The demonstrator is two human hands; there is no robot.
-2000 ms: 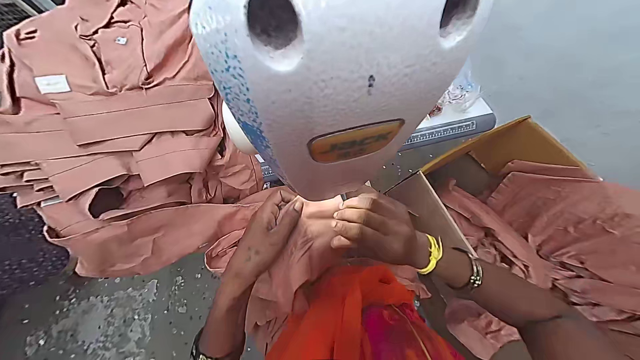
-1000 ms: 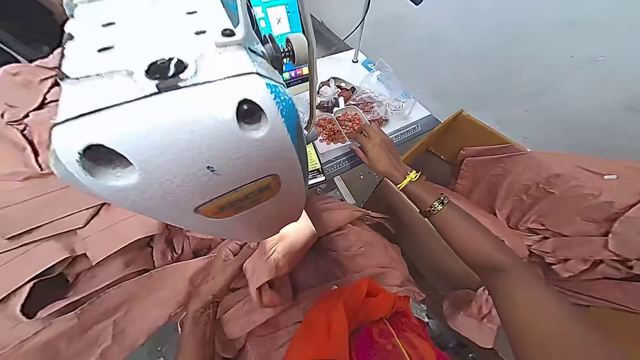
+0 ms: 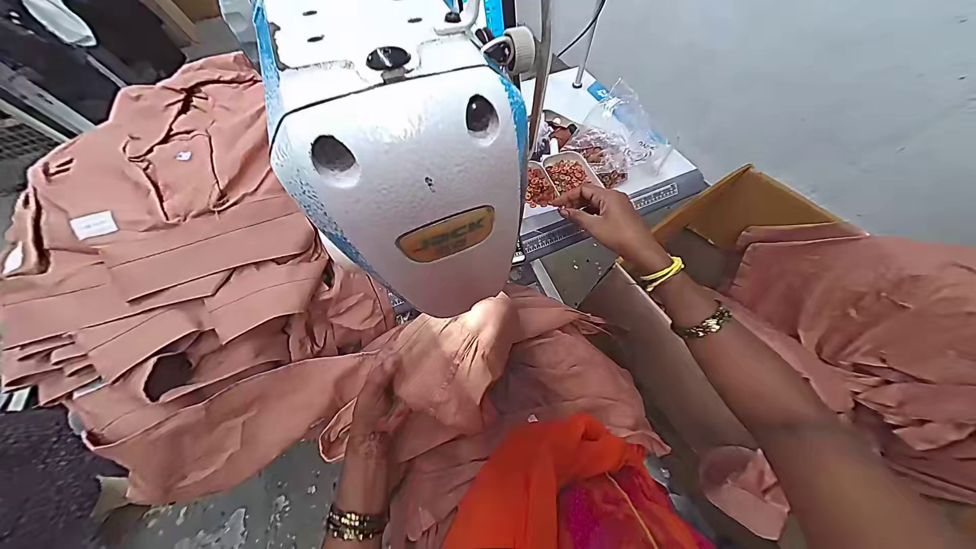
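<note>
My left hand (image 3: 377, 400) grips a salmon-coloured garment (image 3: 450, 374) below the head of a white and blue Jack sewing machine (image 3: 396, 183). Its fingers are partly covered by cloth. My right hand (image 3: 602, 217) is at the near rim of a small tray of reddish buttons (image 3: 566, 174) on the machine table, with thumb and fingertips close together; whether a button is between them cannot be told. A second tray of buttons (image 3: 538, 187) sits just left of it, partly behind the machine head. The needle area is hidden by the machine head.
Stacked salmon garments (image 3: 206, 252) lie on the left. At the right, a cardboard box (image 3: 732, 202) holds more salmon garments (image 3: 900, 320). Clear plastic bags (image 3: 621, 137) lie behind the trays, near a metal stand rod (image 3: 540, 76). A ruler strip (image 3: 564, 236) runs along the table edge.
My right hand has left the cloth under the machine head, where it was two seconds ago, and reached the button trays. My left hand has stayed on the garment. The view has shifted.
</note>
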